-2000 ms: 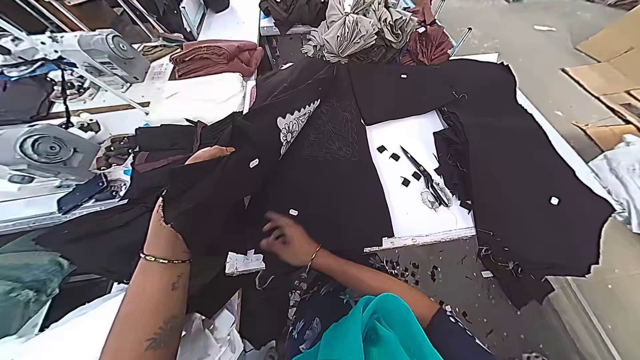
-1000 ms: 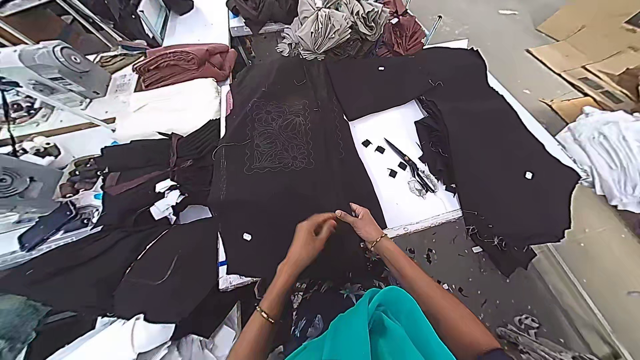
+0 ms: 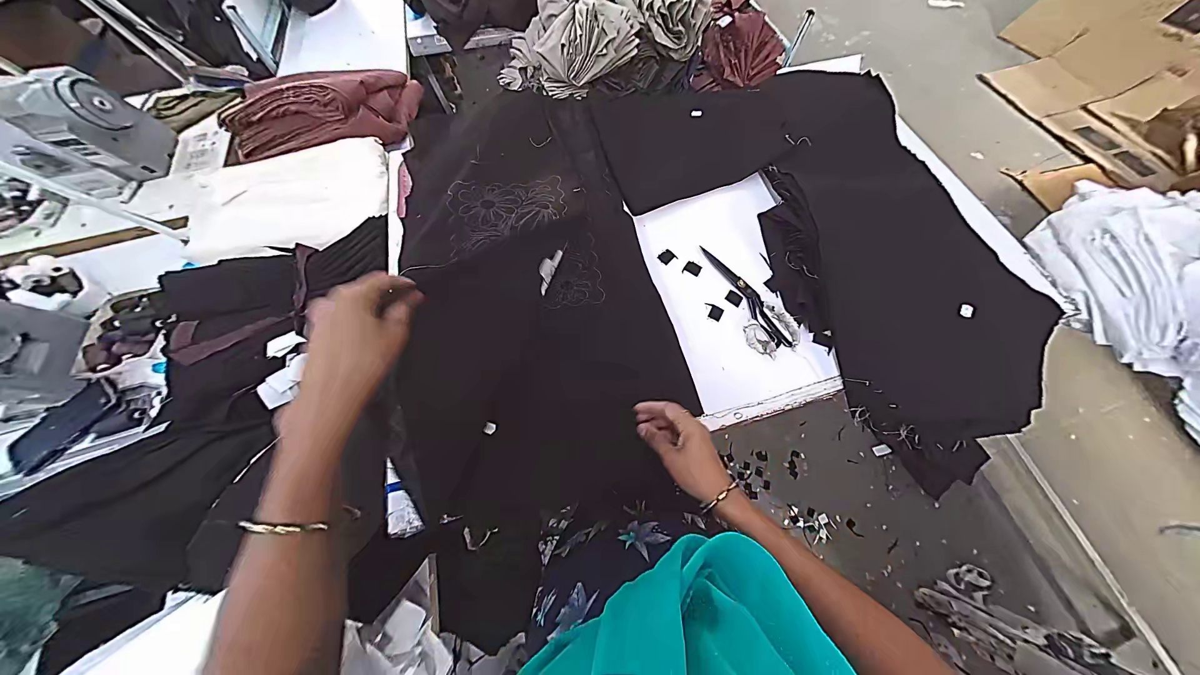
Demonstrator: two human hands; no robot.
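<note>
Dark fabric panels lie before me on a white table, one folded partly over embroidered flower outlines. My left hand, slightly blurred, is at the left edge of the upper panel, its fingers bent; whether it pinches the cloth I cannot tell. My right hand rests at the lower right edge of the panel with fingers curled, and its grip is unclear too. Black-handled scissors lie on the white tabletop beside small dark fabric squares. Another dark cut piece covers the right side.
Folded maroon cloth and white cloth are at the left, near a sewing machine. Gathered grey cloth bundles stand at the far edge. Scraps litter the floor; cardboard and a white cloth pile are at right.
My hands were close together at the panel's lower edge one second ago; now they are apart, the left one farther left and forward. Cloth now partly covers the embroidery outlines.
</note>
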